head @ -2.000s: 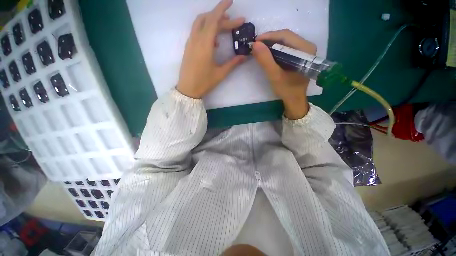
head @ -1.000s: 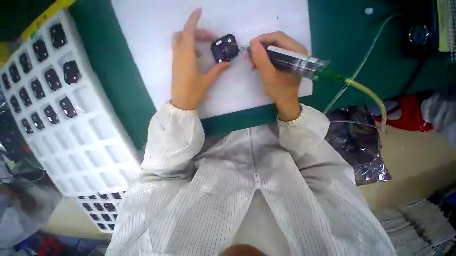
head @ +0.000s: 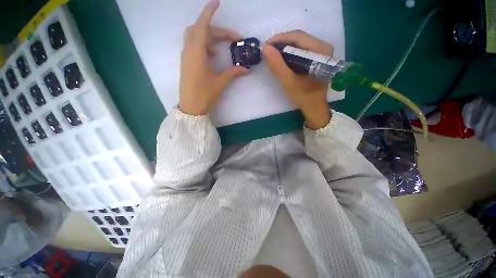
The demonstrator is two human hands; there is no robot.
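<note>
My left hand (head: 204, 68) holds a glossy black housing (head: 246, 52) between thumb and a finger, over the white work sheet (head: 179, 103). The housing has small white spots. My right hand (head: 302, 73) holds the dispensing syringe (head: 312, 61) like a pen, its front end pointing left at the housing's right edge. My fingers hide most of the needle, so contact cannot be told. The green adapter (head: 346, 77) sits on the syringe's rear end, with the yellowish air hose (head: 402, 99) running from it.
A white parts tray (head: 103, 157), partly filled with black parts, slants at the left. A second tray (head: 113, 222) shows below it. A thin clear line (head: 405, 61) crosses the green mat (head: 375, 32). A black box (head: 466, 32) stands at the right. A dark shiny bag (head: 391, 149) lies lower right.
Over two seconds, both hands and the housing have shifted left. The housing has been turned in my left fingers. Since one second ago, the syringe's front end has come closer to the housing.
</note>
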